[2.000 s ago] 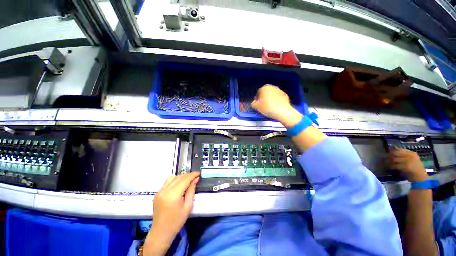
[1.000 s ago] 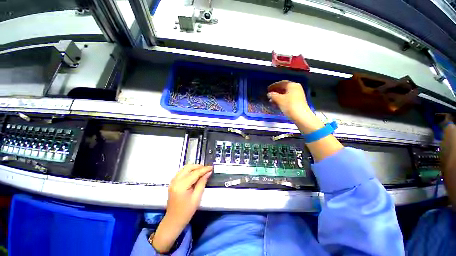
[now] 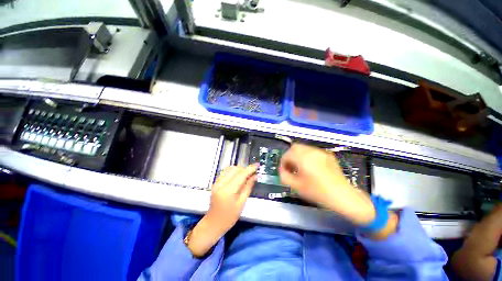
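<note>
A green circuit board panel (image 3: 269, 160) lies in a black pallet (image 3: 363, 164) on the conveyor in front of me. My left hand (image 3: 232, 186) is at the panel's left end, its thumb and index fingertips close together over the board; whether they hold a part cannot be told. My right hand (image 3: 314, 171), blurred, is over the middle of the panel with fingers curled and hides much of it. Whether it holds a small part cannot be told.
Behind are the left parts bin (image 3: 246, 88) with silvery leads and the sparser right bin (image 3: 330, 104). A red holder (image 3: 347, 61) and brown-red box (image 3: 443, 110) stand behind. Another pallet (image 3: 67, 134) is left. A blue tote (image 3: 80, 236) is below. Another person's arm (image 3: 480, 241) shows right.
My right hand has moved from the right parts bin down to the panel. My left hand remains at the panel's left end. The view has shifted, so the scene sits further right.
</note>
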